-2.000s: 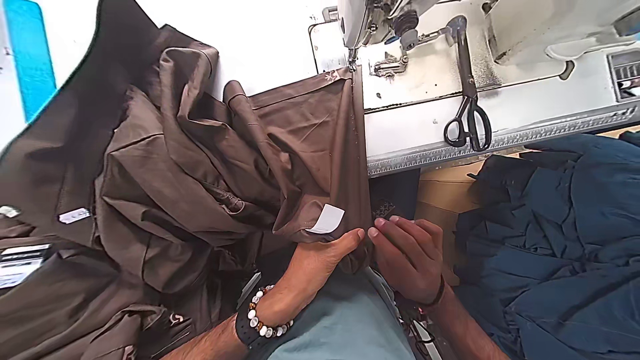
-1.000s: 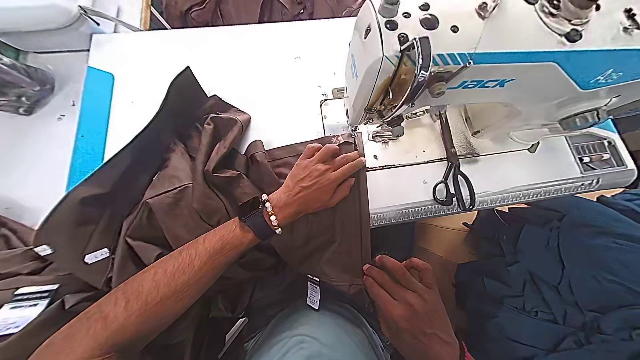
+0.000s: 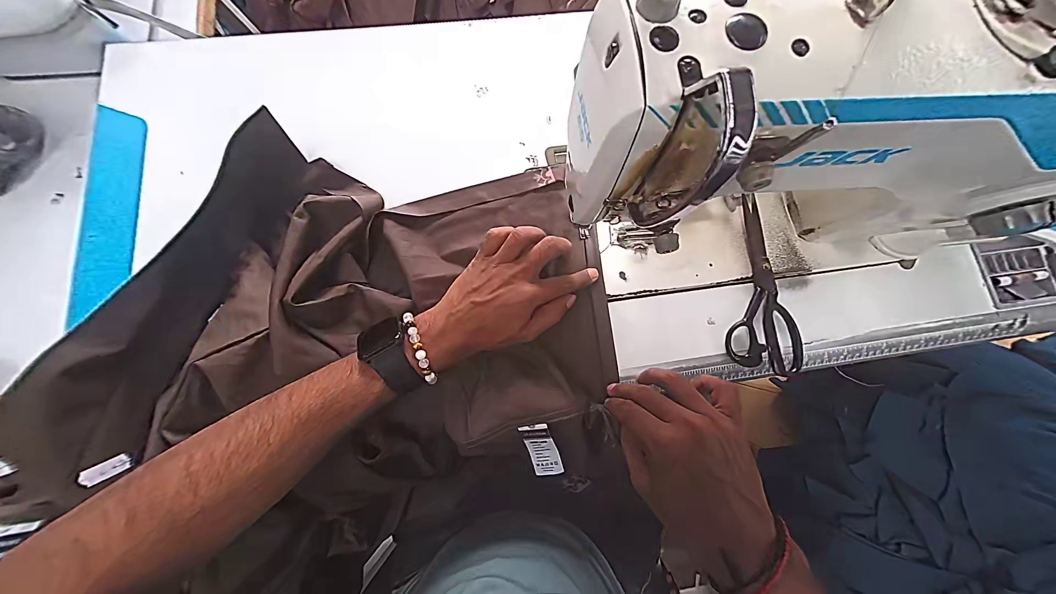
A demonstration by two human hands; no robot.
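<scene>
A brown fabric garment (image 3: 330,272) lies bunched over the sewing table, its folded hem edge running under the needle area of a white and blue Jack sewing machine (image 3: 701,124). My left hand (image 3: 511,289), with a watch and a beaded bracelet at the wrist, rests flat on the cloth, fingers spread, just in front of the presser foot. At the table's front edge my right hand (image 3: 685,454) pinches the lower end of the hem between thumb and fingers. A white care label (image 3: 540,450) shows on the garment between my hands.
Black-handled scissors (image 3: 763,322) lie on the machine bed, to the right of the needle. A measuring scale (image 3: 907,342) runs along the front edge. Dark blue fabric (image 3: 924,470) is heaped at the lower right. More brown cloth (image 3: 396,10) is beyond the table.
My left hand has moved from the garment's lower edge up onto the cloth near the needle. The label now shows its printed side. The view has shifted.
</scene>
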